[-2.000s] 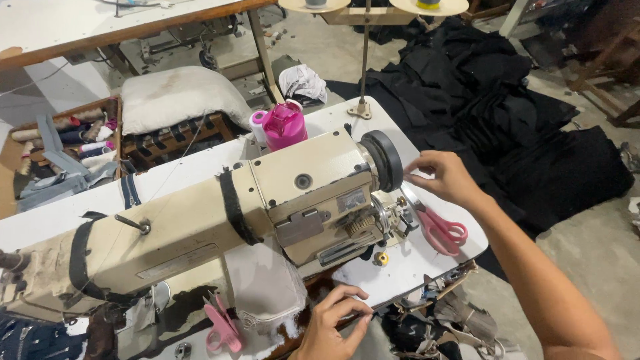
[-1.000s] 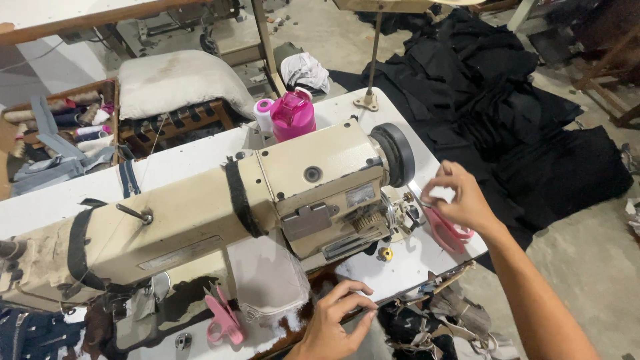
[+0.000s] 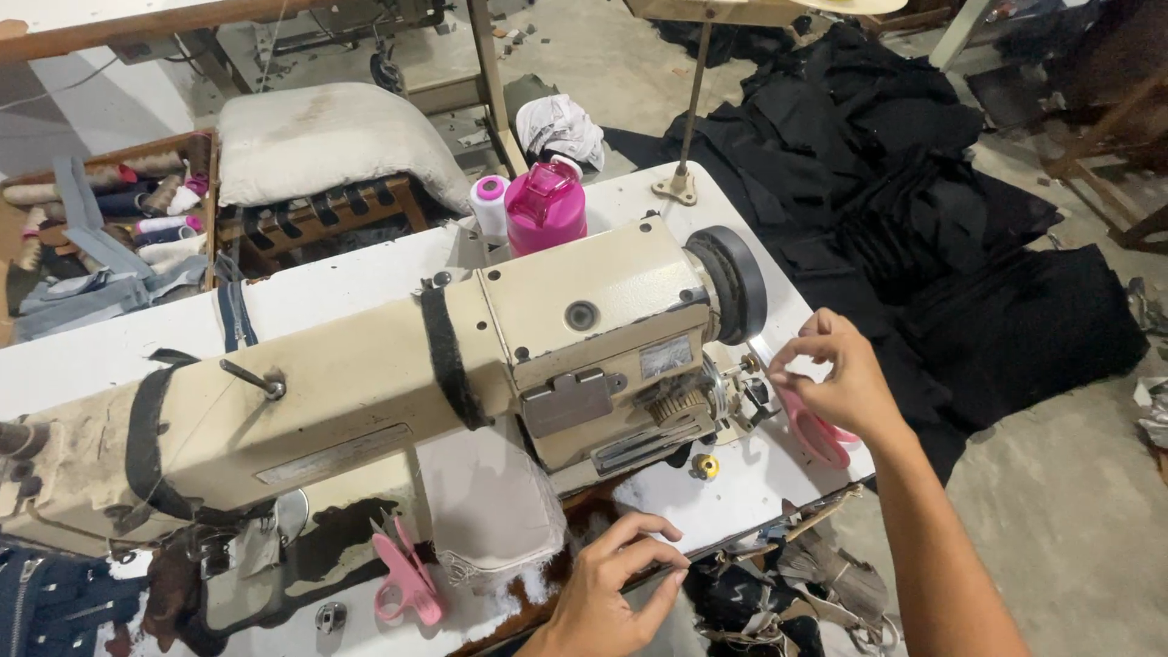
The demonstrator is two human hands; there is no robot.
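Note:
A beige industrial sewing machine (image 3: 347, 401) lies across the white table. My right hand (image 3: 835, 370) is at its handwheel end, thumb and forefinger pinched by the bobbin winder (image 3: 744, 392); whether something thin is between them cannot be told. Beneath that hand lie pink-handled scissors (image 3: 815, 433). My left hand (image 3: 620, 589) hovers at the table's near edge, fingers curved and apart, with nothing visible in it. A yellow bobbin-like part (image 3: 705, 466) rests between the hands. Small pink scissors (image 3: 404, 575), a metal bobbin case (image 3: 330, 618) and stacked light fabric pieces (image 3: 488, 511) are near the machine bed.
A magenta bottle (image 3: 546, 208) and a thread cone (image 3: 490, 208) stand behind the machine, near a thread-stand pole (image 3: 696, 100). A wooden box (image 3: 212, 210) of thread spools is at left, beside a cushion (image 3: 328, 137). Black fabric (image 3: 912, 219) covers the floor at right; scraps (image 3: 812, 575) lie below the table.
Since two seconds ago, my right hand has shifted a little and curled its fingers more beside the bobbin winder. The left hand stays near the table's edge.

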